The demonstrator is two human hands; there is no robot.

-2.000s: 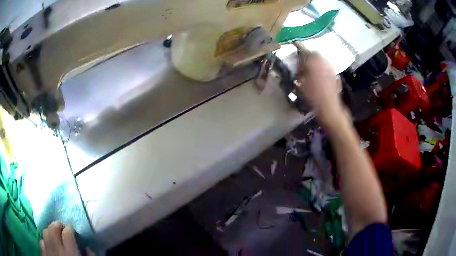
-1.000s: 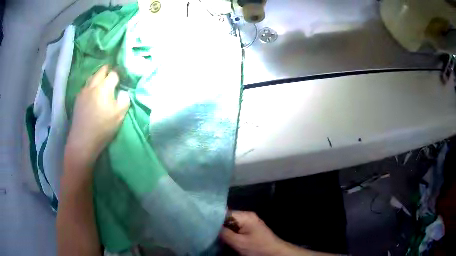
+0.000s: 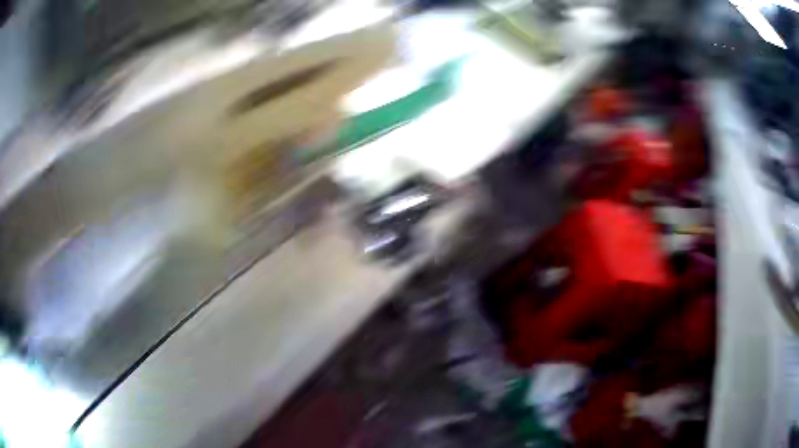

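Observation:
The view is strongly blurred. Neither my left hand nor my right hand can be made out. The cream sewing machine body (image 3: 175, 149) lies across the upper left. A green strip of cloth (image 3: 394, 114) lies on the white table (image 3: 504, 109) beyond the machine. A dark object with shiny metal parts (image 3: 399, 214) sits at the table's front edge; blur hides what it is. A glaring white area with a green tint (image 3: 26, 398) shows at the lower left corner, too bright to tell its form.
A red box-like object (image 3: 604, 262) stands below the table on the right, with more red things around it. Scraps of white and green cloth (image 3: 543, 398) litter the dark floor. A pale upright edge (image 3: 740, 262) runs down the right side.
The view has swung right, away from the green and pale cloth at the left. Both hands, on or beside that cloth a second ago, are out of the picture.

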